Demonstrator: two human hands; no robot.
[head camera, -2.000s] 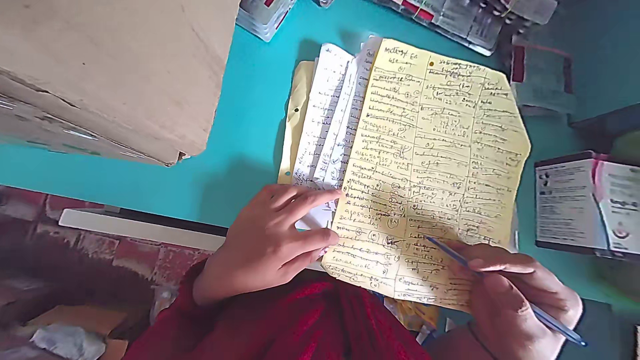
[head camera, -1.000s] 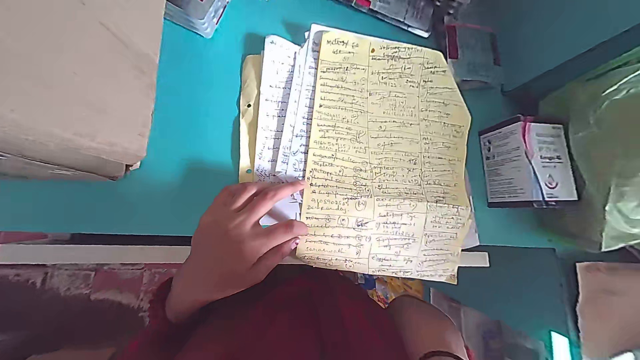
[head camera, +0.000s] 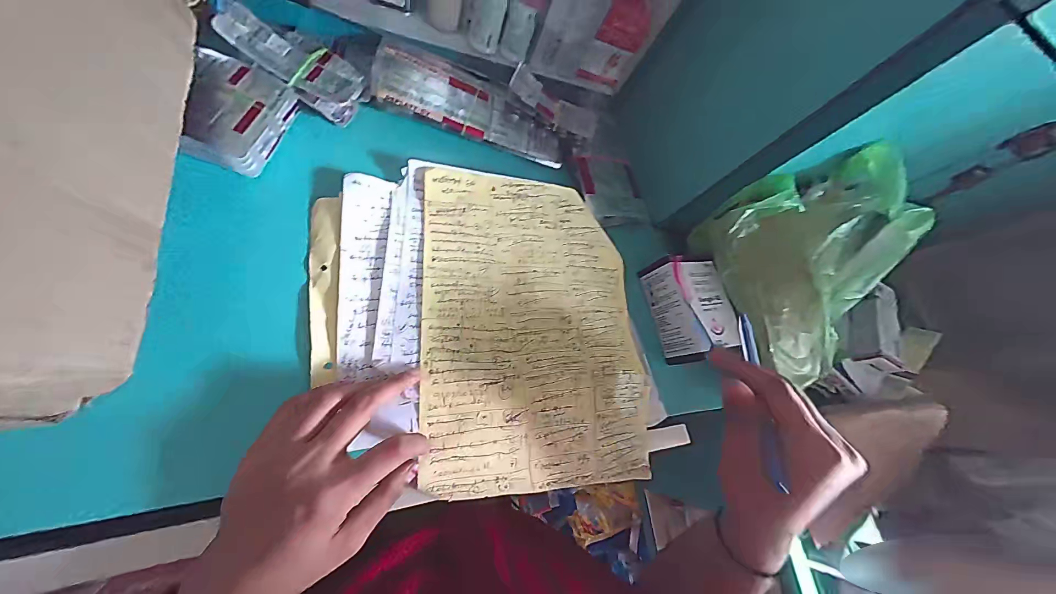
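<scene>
A yellow sheet with handwritten columns lies over white written pages and another yellow sheet on the teal tabletop. My left hand rests at the lower left edge of the top sheet, thumb and fingertips on its margin. Off to the right of the papers is my right hand, holding a blue pen whose upper part sticks out past the fingers. Just beyond those fingers stands a small printed medicine box.
A large cardboard box takes up the left side. Blister packs and more packets lie at the back. A green plastic bag sits on the right, near a teal panel.
My right hand with the pen, over the sheet two seconds ago, is now right of the papers near the medicine box. My left hand stays at the sheet's edge. The view has shifted.
</scene>
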